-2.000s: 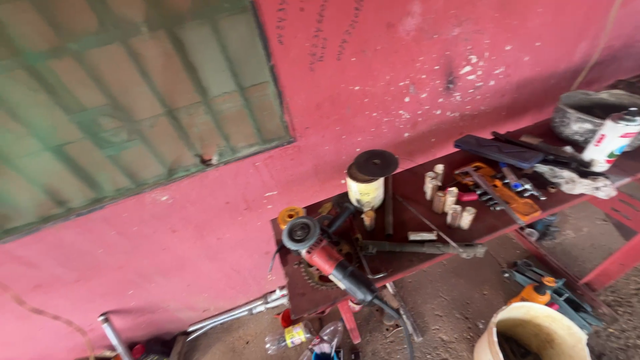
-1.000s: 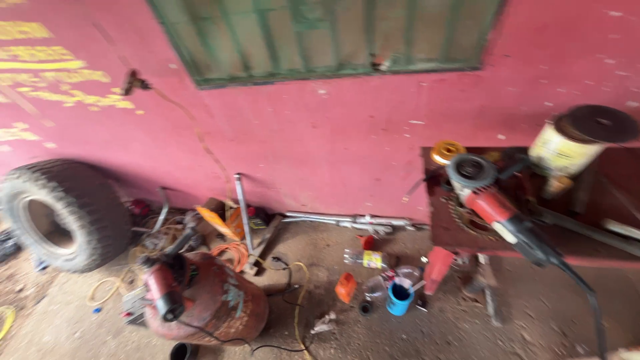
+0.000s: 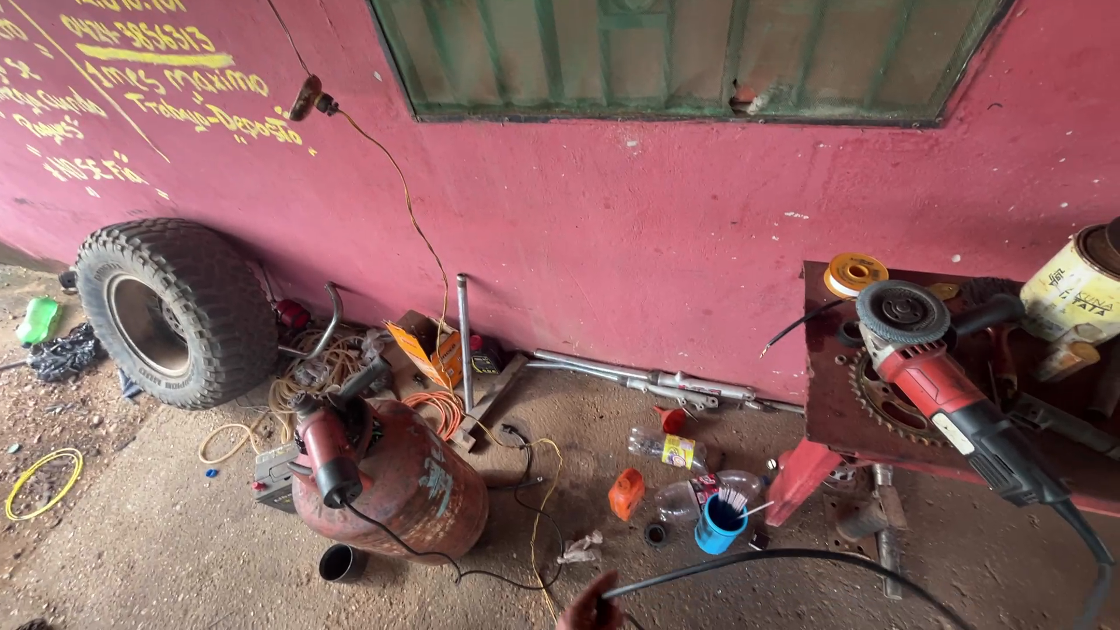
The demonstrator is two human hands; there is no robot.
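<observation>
At the bottom edge, one hand (image 3: 593,605) comes partly into view with its fingers against the end of a black cable or hose (image 3: 744,558), which arcs away to the right; which hand it is cannot be told for certain, though it looks like my left. No second hand shows. A red and black angle grinder (image 3: 949,398) with a round disc lies on the red metal bench, its cord hanging off the right side. Beneath it is a toothed sprocket (image 3: 866,394). Another red power tool (image 3: 328,451) rests on a rusty gas cylinder (image 3: 411,490), left of the hand.
A large tyre (image 3: 188,306) leans at the pink wall (image 3: 612,219). Metal fork tubes (image 3: 647,381), plastic bottles (image 3: 661,448), a blue cup of electrodes (image 3: 721,523) and a black cup (image 3: 341,563) are on the floor. Loose wires cross the ground. The bench (image 3: 822,350) stands at right.
The view has swung left along the wall and settled lower. A hand and the arcing black cable or hose now show at the bottom, where neither was visible earlier.
</observation>
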